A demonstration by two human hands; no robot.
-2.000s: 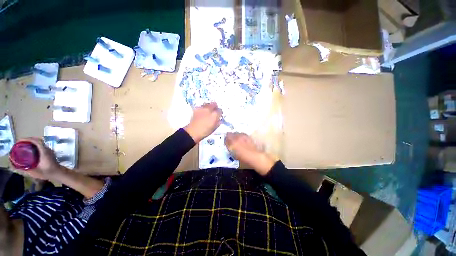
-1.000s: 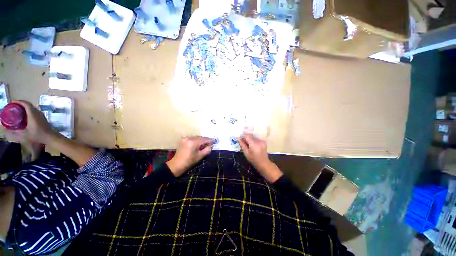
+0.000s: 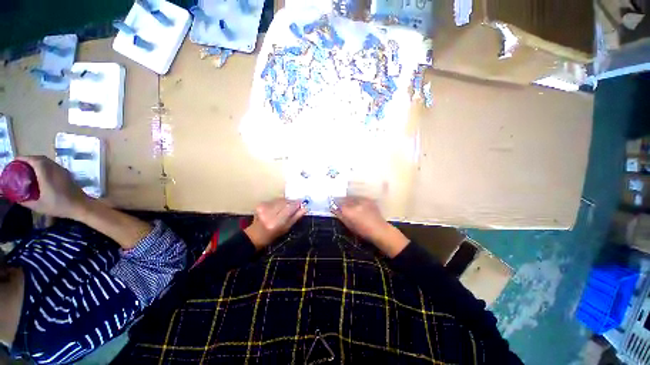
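A white square pad [image 3: 316, 187] lies at the bench's near edge in front of me, partly washed out by glare. Two small dark fittings show on its far half. My left hand [image 3: 276, 218] is at its near left corner, fingertips closed on a small fitting [image 3: 305, 202]. My right hand [image 3: 363, 217] is at its near right corner, fingertips at another small fitting [image 3: 333, 204]. Whether these fittings touch the pad's surface is too small to tell. A loose pile of blue-grey fittings [image 3: 370, 98] lies beyond on a bright white sheet [image 3: 264, 146].
Several white pads with standing pieces, one of them here [image 3: 97, 95], lie at left. A neighbouring person's hand [image 3: 53, 187] holds a red-pink round container [image 3: 19, 181]. An open carton [image 3: 545, 28] stands at upper right. A blue crate [image 3: 607, 298] is on the floor at right.
Both hands came back from near the pile to the pad's near corners by one second ago. Since then they have barely moved. The neighbour's hand and container have shifted slightly.
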